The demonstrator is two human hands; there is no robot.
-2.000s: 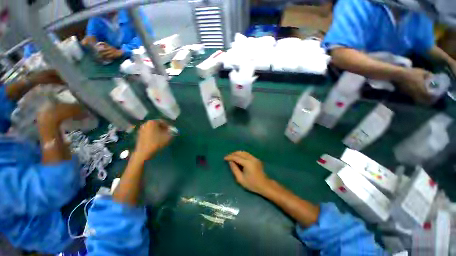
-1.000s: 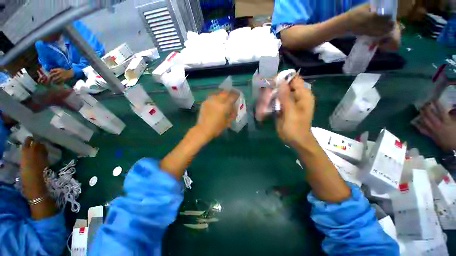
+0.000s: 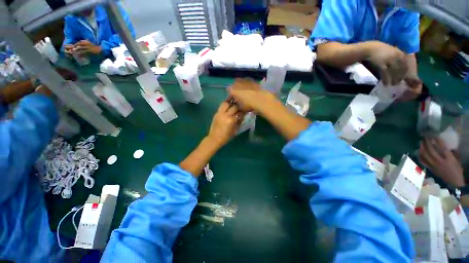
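Note:
My left hand and my right hand meet at the middle of the bench, fingers bent and overlapping. They are over and beside an upright white retail box, mostly hidden behind them. Whether either hand grips the box or a small item cannot be told. A small coiled white cable lies on the green bench by my left forearm. Open white boxes stand on both sides: one with a red mark at left, one just right of my hands, and a larger one further right.
A cable heap, two white discs and a box with a cable loop are at left. Jumbled boxes lie at right. White bundles fill a black tray at the back. Other workers' hands are around; a metal frame crosses upper left.
My right hand has moved left and let its blurred pinkish-and-white item out of view; it now meets my left hand. The view has shifted, showing more of the cable heap and the box at lower left.

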